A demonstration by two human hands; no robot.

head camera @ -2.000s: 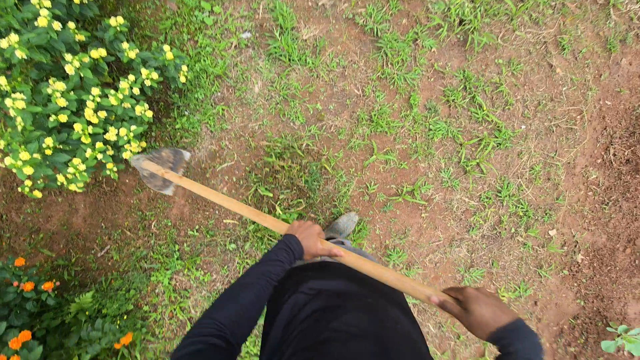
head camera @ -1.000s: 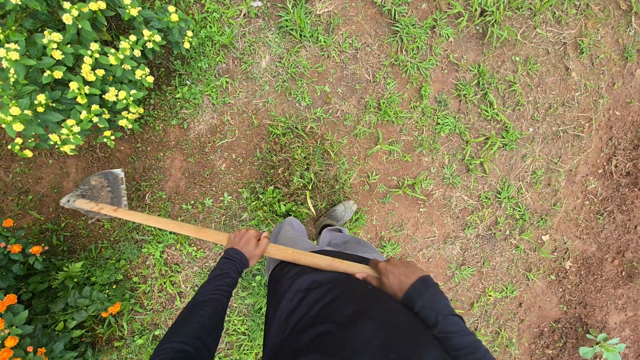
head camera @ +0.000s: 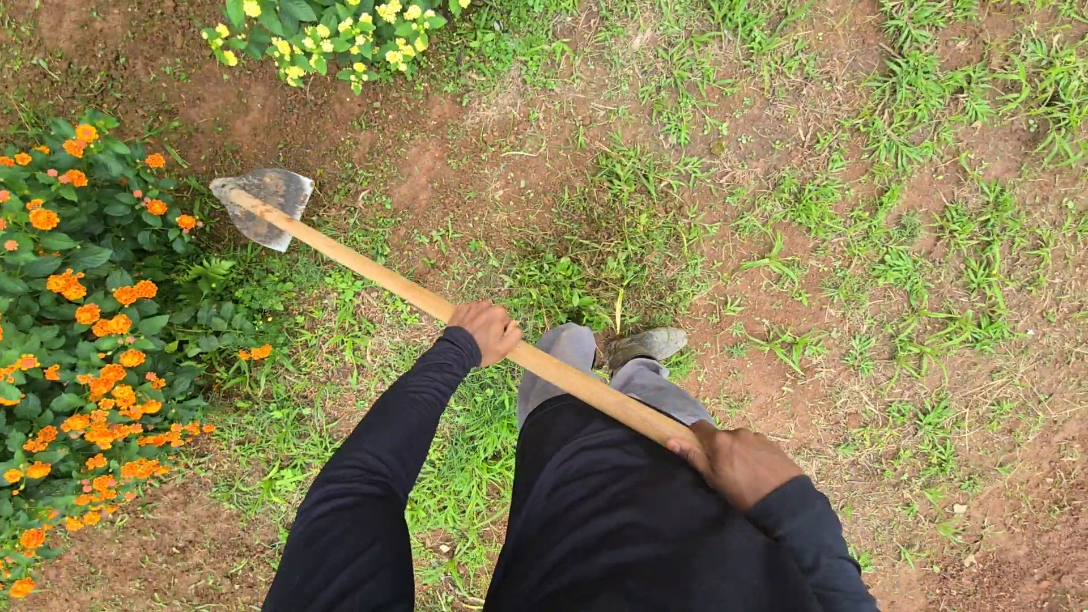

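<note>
A garden hoe with a long wooden handle [head camera: 374, 272] lies slantwise across my body, from upper left to lower right. My left hand [head camera: 486, 331] is closed around the middle of the handle. Near the handle's end, beside my waist, my right hand [head camera: 739, 463] grips it. The worn metal hoe blade [head camera: 265, 206] is at the far left, over or on the soil beside the orange flowers; whether it touches the ground I cannot tell.
A bush with orange flowers [head camera: 102, 374] fills the left side, and a bush with yellow flowers [head camera: 340, 38] stands at the top. Patchy grass [head camera: 909, 263] grows on reddish soil at right. My shoe [head camera: 648, 347] shows past my grey trousers.
The view has shifted left, with more of the orange flowers in it. The blade was beside the yellow flowers two seconds ago and is now beside the orange ones. Both hands have kept hold of the handle.
</note>
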